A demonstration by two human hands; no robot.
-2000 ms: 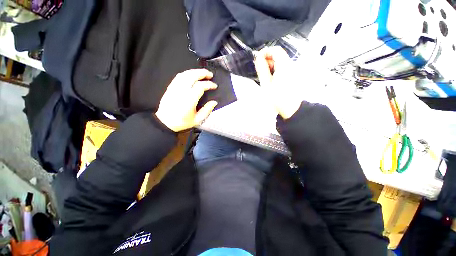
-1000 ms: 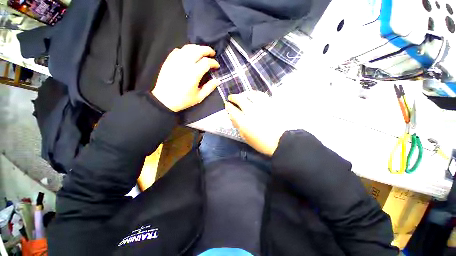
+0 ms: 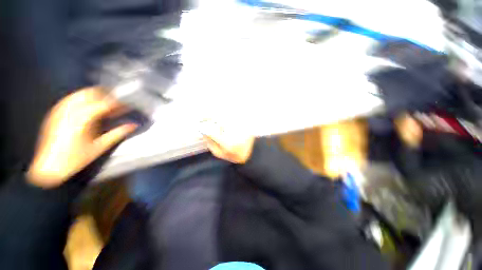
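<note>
The whole view is strongly blurred. The plaid fabric (image 3: 138,83) shows as a grey and white smear at the upper left, on the table. My left hand (image 3: 76,134) is at the left, beside the plaid's near edge, with thumb and fingers apart and nothing seen between them. My right hand (image 3: 231,143) is over the table's front edge near the middle; its fingers are washed out by the glare, so whether it holds anything cannot be told. Dark cloth (image 3: 37,68) fills the upper left.
The white table (image 3: 275,95) is overexposed. The machine's blue stripe (image 3: 343,23) crosses the top. Cardboard (image 3: 343,145) is below the table edge. At the right, a blurred skin-toned shape (image 3: 408,130) looks like another person's hand, beside dark clothing. A blue object (image 3: 350,192) is lower right.
The view has swung to the right; the cloth and my left hand now lie farther left. My right hand is away from the plaid, at the table edge. The scissors are no longer discernible.
</note>
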